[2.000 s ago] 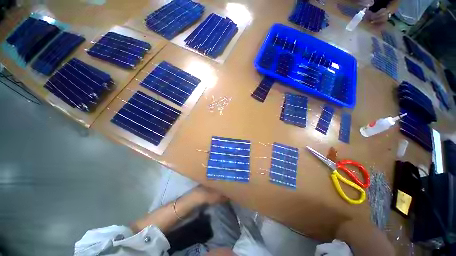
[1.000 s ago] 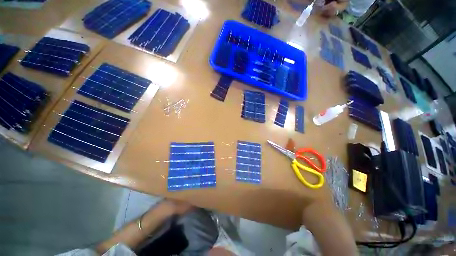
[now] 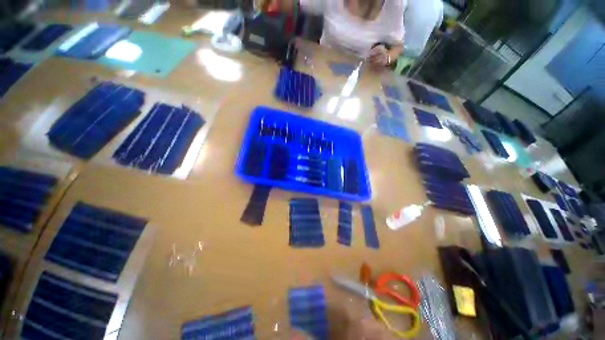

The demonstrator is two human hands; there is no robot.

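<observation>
The larger tabbed solar cell (image 3: 220, 325) lies near the bottom edge, cut off by it. The smaller cut cell (image 3: 308, 309) lies to its right. A blurred skin-toned shape at the bottom edge, beside and below the smaller cell, looks like my right hand (image 3: 365, 328); it is cut off, and its fingers and any hold cannot be made out. My left hand is not in view. The scissors (image 3: 387, 299), with red-orange and yellow loops, lie to the right of the smaller cell.
A blue parts tray (image 3: 244, 151) holds cell pieces, with narrow cells (image 3: 306, 222) before it. A white bottle (image 3: 404, 216), wire bundle (image 3: 435, 307) and black box (image 3: 458, 269) are right. Stacked cells (image 3: 96, 119) lie left. Another person (image 3: 363, 30) sits across the table.
The view has tilted up and shows more of the far table and the other person. The two near cells now sit at the bottom edge. My left forearm and lap have left the picture.
</observation>
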